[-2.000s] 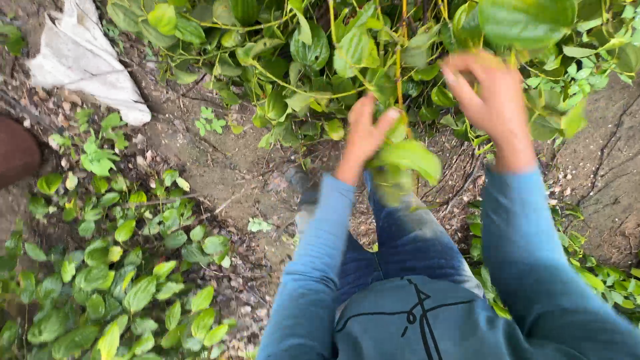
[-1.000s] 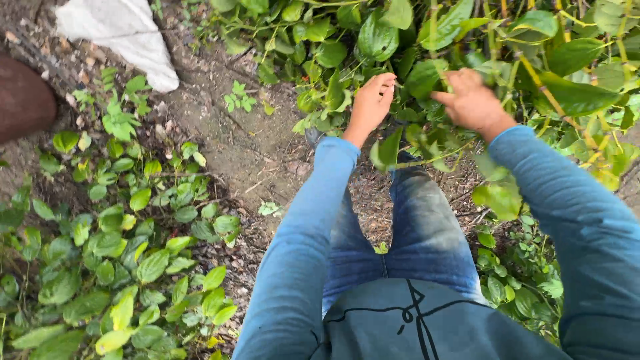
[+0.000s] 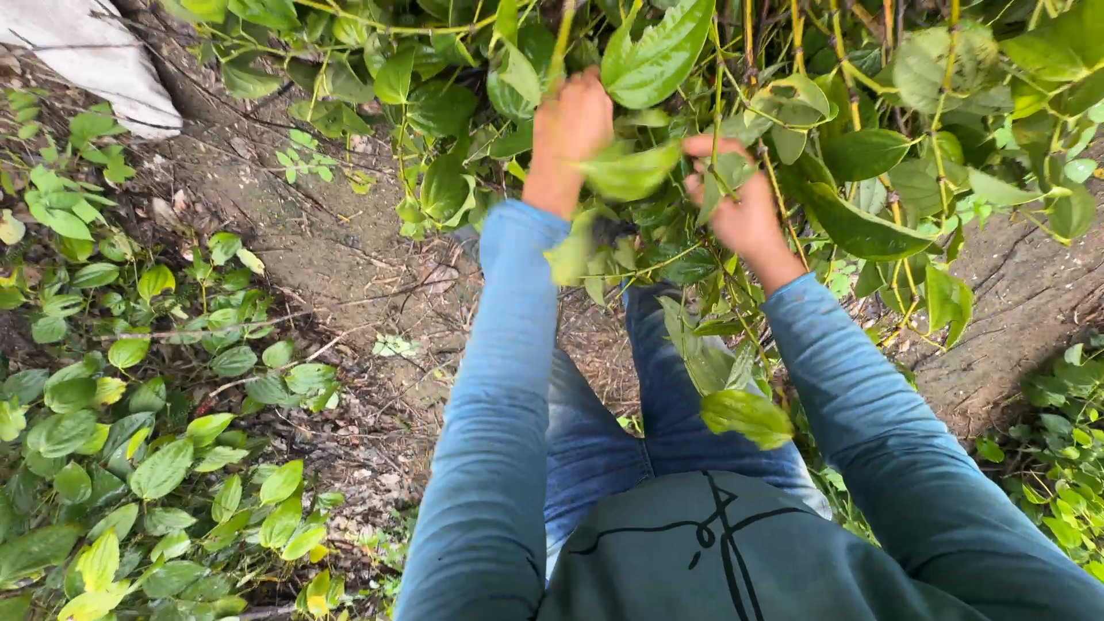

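Note:
Leafy climbing vines with jointed yellow-green stems (image 3: 841, 73) hang across the top. My left hand (image 3: 573, 129) is raised among them, its fingers curled near an upright stem and partly blurred; whether it grips that stem cannot be told. A blurred green leaf (image 3: 634, 171) hangs just right of its wrist. My right hand (image 3: 737, 198) is among the leaves to the right, thumb and fingers bent around a thin stem with a small leaf (image 3: 729, 172) in front of the palm; its hold is unclear. Below it, a yellowish leaf (image 3: 746, 417) dangles in front of my jeans.
A white cloth or sheet (image 3: 95, 65) lies on the ground at the upper left. Low leafy plants (image 3: 164, 470) cover the left side, and more foliage (image 3: 1065, 474) grows at the lower right. Bare soil with twigs and dry leaves (image 3: 345, 259) runs between them.
My left hand has moved up into the foliage, away from my right hand. My right hand is lower among the stems than two seconds ago. The view has shifted.

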